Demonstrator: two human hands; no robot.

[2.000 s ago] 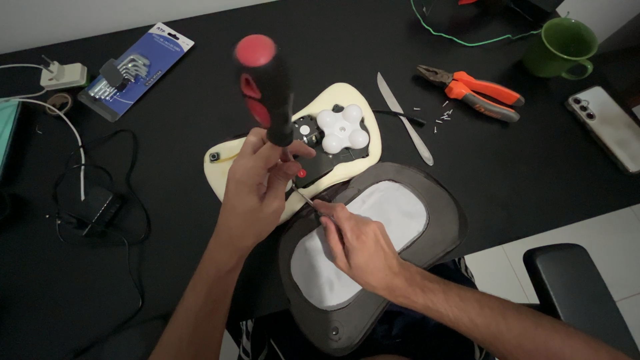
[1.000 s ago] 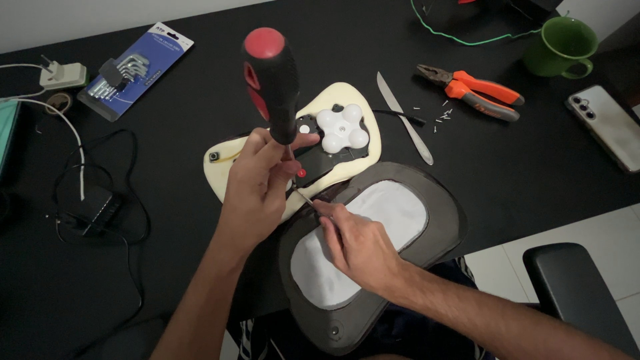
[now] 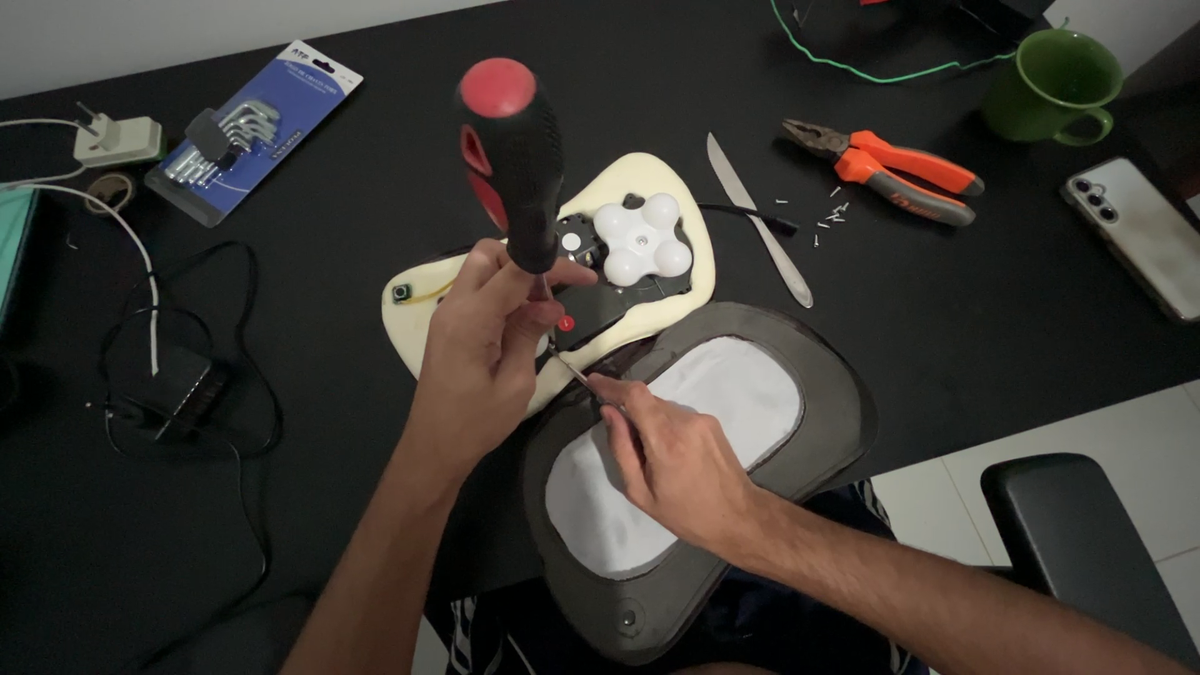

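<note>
My left hand (image 3: 487, 347) grips the lower end of a red and black screwdriver (image 3: 520, 169), which stands nearly upright over a cream foam-edged device (image 3: 628, 187). Four white round knobs (image 3: 642, 239) sit on the device's black middle part, and a small red disc (image 3: 566, 323) shows beside my left fingertips. My right hand (image 3: 670, 459) pinches a thin metal tool (image 3: 570, 367), its tip at the device near the screwdriver's shaft; the tip itself is hard to make out. Under my right hand lies a dark grey cover (image 3: 825, 375) with a white fabric panel (image 3: 741, 384), overhanging the table edge.
A table knife (image 3: 759, 220), several small screws (image 3: 834, 216) and orange combination pliers (image 3: 881, 169) lie to the right, with a green mug (image 3: 1059, 84) and a phone (image 3: 1139, 234) beyond. At left are packaged hex keys (image 3: 258, 131), a plug adapter (image 3: 117, 141) and cabled black power supply (image 3: 178, 394).
The screwdriver's handle has shifted slightly to the right and turned a little since the earliest frame. Both hands have stayed in nearly the same place.
</note>
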